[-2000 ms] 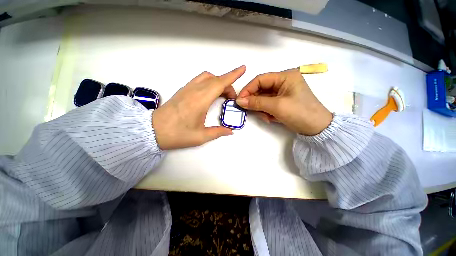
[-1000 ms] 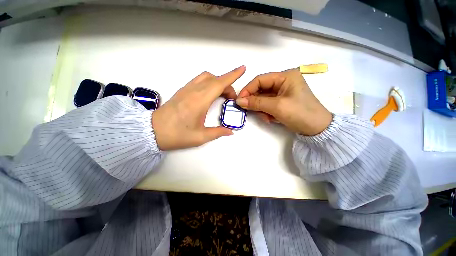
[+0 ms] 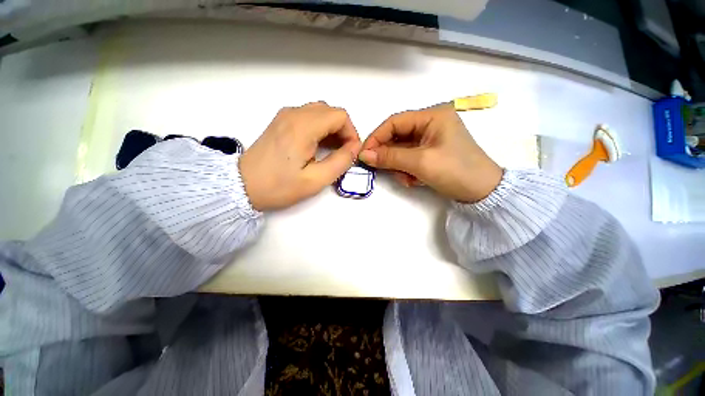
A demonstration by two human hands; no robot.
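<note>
A smartwatch unit point(image 3: 356, 182) lies on the white bench, its face white with glare inside a dark rim. My left hand point(image 3: 301, 155) is at its upper left, thumb and forefinger pinched together at the watch's top edge. My right hand point(image 3: 433, 151) is at its upper right, thumb and forefinger pinched at the same spot. The fingertips of both hands meet there and cover the watch's top edge. Any film between them is too small to tell.
Three dark watches point(image 3: 137, 145) lie at left, partly behind my left sleeve. A small yellow tool point(image 3: 475, 102) lies beyond my right hand. An orange-handled squeegee point(image 3: 587, 165) lies at right, near a blue parts box point(image 3: 674, 131) and a white sheet point(image 3: 679, 192).
My left hand has left the watch's left side, its spread fingers closing to a pinch beside my right fingertips at the top edge. The view has shifted slightly.
</note>
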